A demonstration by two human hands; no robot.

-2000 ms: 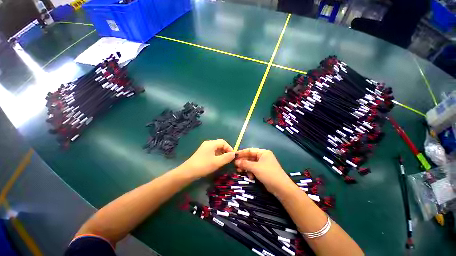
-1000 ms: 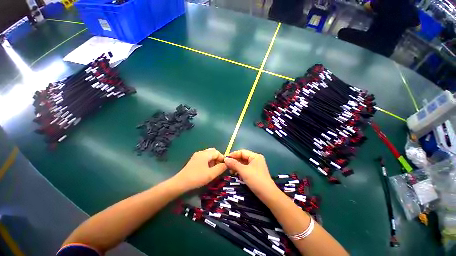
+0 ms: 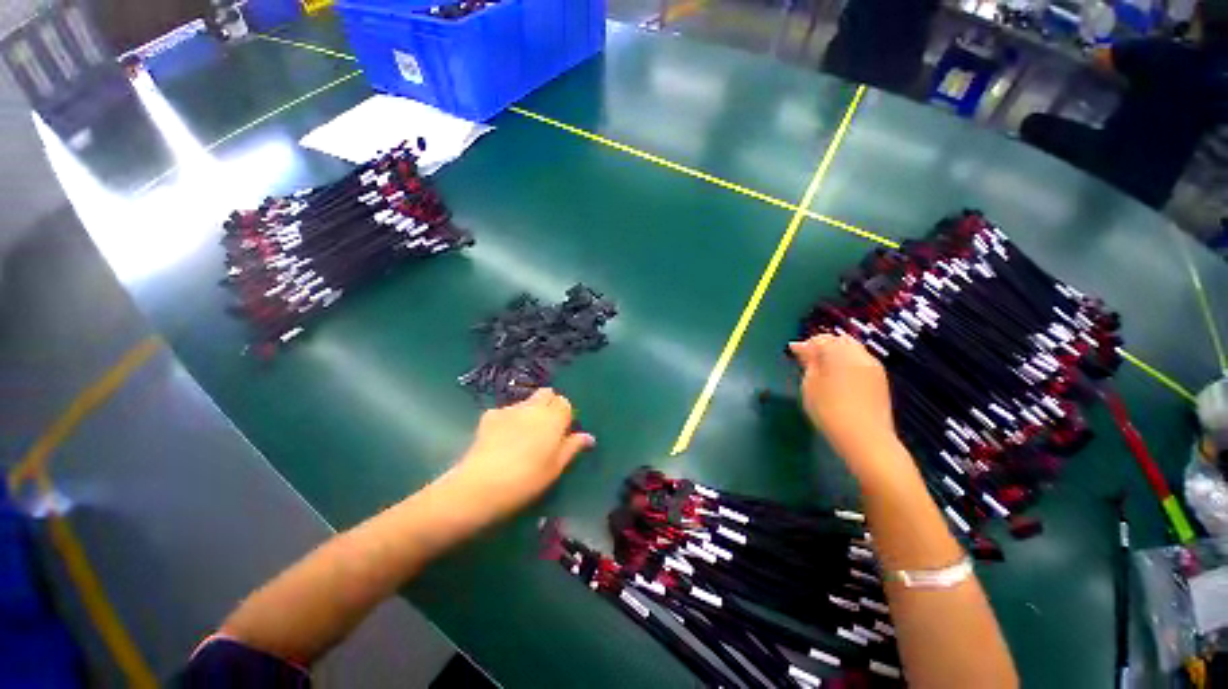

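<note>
My left hand [image 3: 525,451] is at the near edge of a loose heap of small black parts [image 3: 541,339], fingers bent; whether it holds a part cannot be told. My right hand [image 3: 846,390] is at the left edge of the large fanned pile of black cables [image 3: 990,337] with red and black ends and white bands. Its fingertips meet dark connector ends there; a grip on one cannot be made out. Another fanned pile of cables [image 3: 754,552] lies nearest me, between my forearms, partly hidden by my right forearm.
A smaller cable pile [image 3: 337,242] lies at left, a white sheet [image 3: 391,132] and a blue bin [image 3: 478,61] behind it. At right are a red-green stick [image 3: 1145,464], one single cable [image 3: 1122,592] and clear bags [image 3: 1178,599]. A person [image 3: 1145,115] is beyond the table.
My hands were together above the near pile and are now apart: the left has moved toward the black heap, the right to the large right pile. The view has shifted, so the table's things sit further right.
</note>
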